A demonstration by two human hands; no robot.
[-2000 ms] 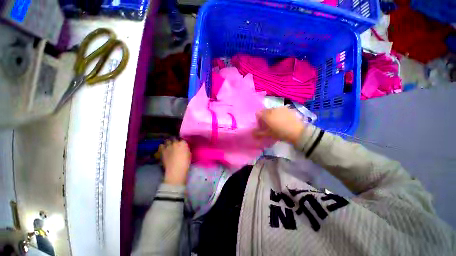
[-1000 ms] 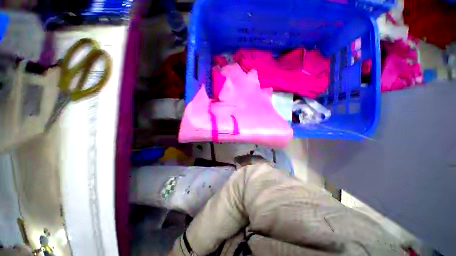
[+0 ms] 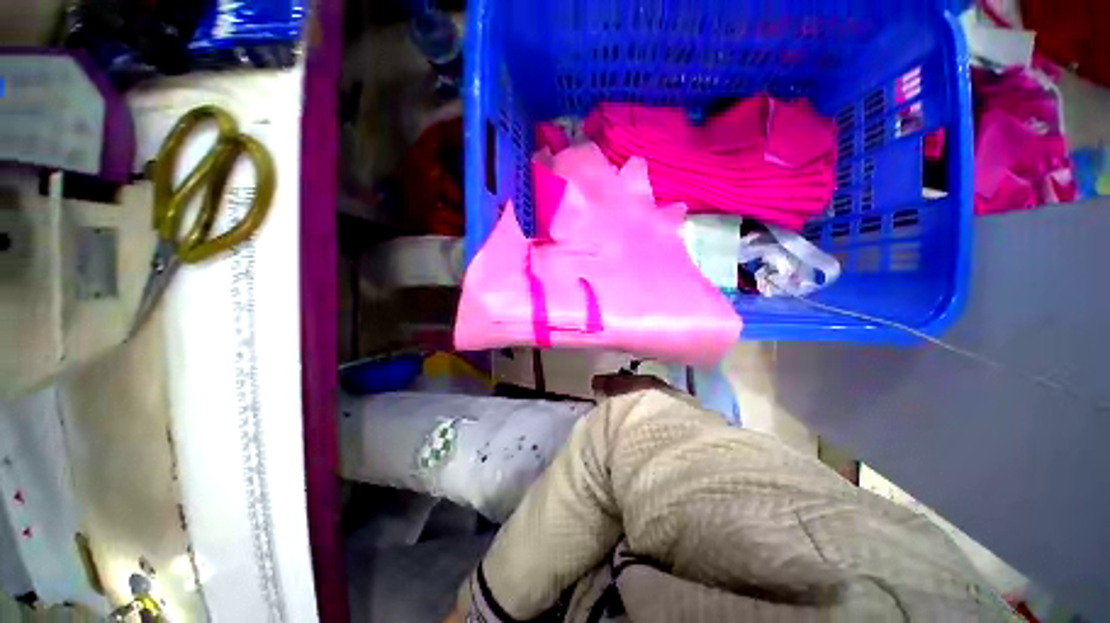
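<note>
A light pink fabric panel [image 3: 645, 274] with jagged upper edges and darker pink strips lies draped over the near left part of the blue crate [image 3: 962, 243]. A folded stack of darker pink pieces [image 3: 718, 164] lies inside the crate behind it. Neither of my hands shows. A bent beige sleeve crosses the bottom, and its dark-striped cuff is at the lower edge, where the hand is cut off by the frame. I cannot see what either hand holds.
Gold-handled scissors [image 3: 213, 201] lie on the white machine table [image 3: 225, 426] at left, beside part of the machine [image 3: 85, 262]. A bright light shows at lower left. A white bag [image 3: 785, 262] is in the crate. More pink cloth [image 3: 1016, 146] lies beyond the crate.
Two seconds ago both hands held the pink panel; it now lies released on the crate. The hands have left the picture, and the sleeve now bends across the bottom.
</note>
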